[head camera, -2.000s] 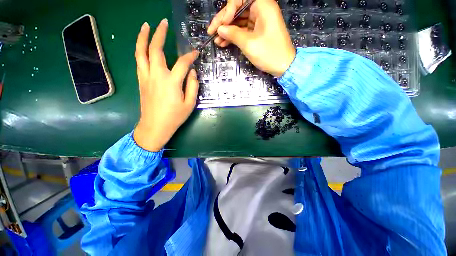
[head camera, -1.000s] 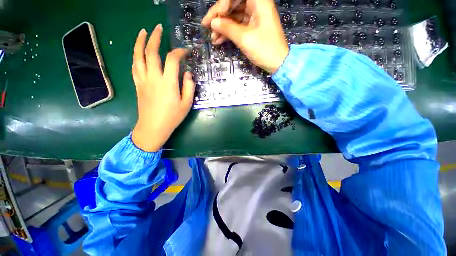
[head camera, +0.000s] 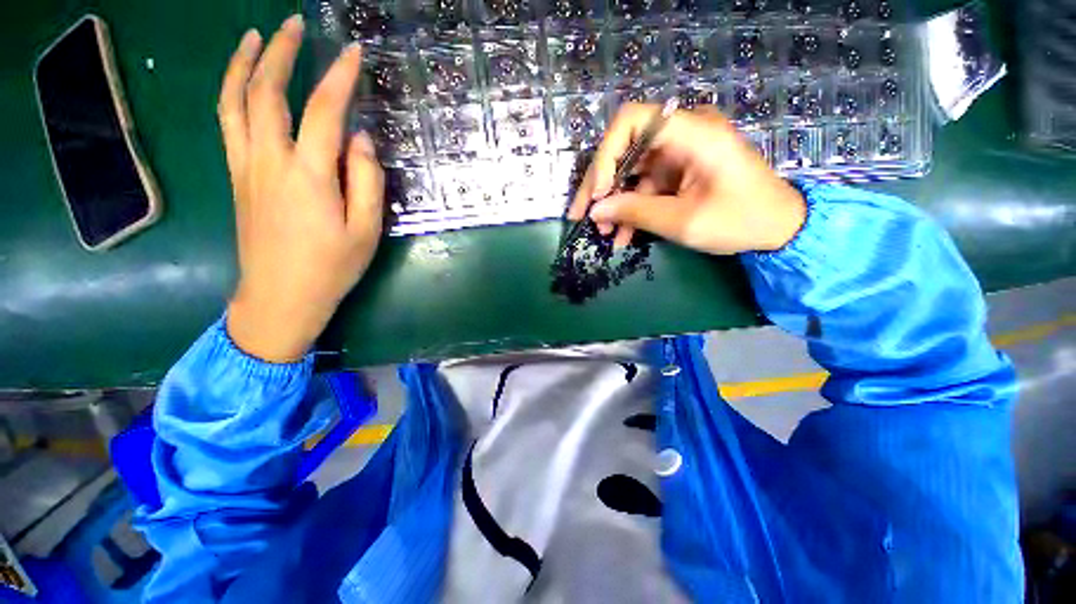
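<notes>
A clear blister tray (head camera: 490, 201) lies on the green bench, with small dark round units in its pockets. My right hand (head camera: 690, 183) holds thin tweezers (head camera: 643, 142) like a pen. Their lower end points down at the heap of tiny black parts (head camera: 584, 271) at the tray's near edge. Whether the tips grip a part is too small to tell. My left hand (head camera: 295, 195) is bare, with its fingers apart and nothing in it. It lies at the tray's left edge, its thumb and index finger nearest the tray.
A smartphone (head camera: 92, 136) with a black screen lies to the left. A small silvery bag (head camera: 962, 59) lies right of the tray. A greyer tray (head camera: 1050, 71) shows at the far right. The bench's near edge (head camera: 389, 358) runs in front of my body.
My right hand has moved with the tweezers from the tray's upper left pockets down to the black heap. The view has shifted, so the bench things appear further left. My left hand stays by the tray's left edge.
</notes>
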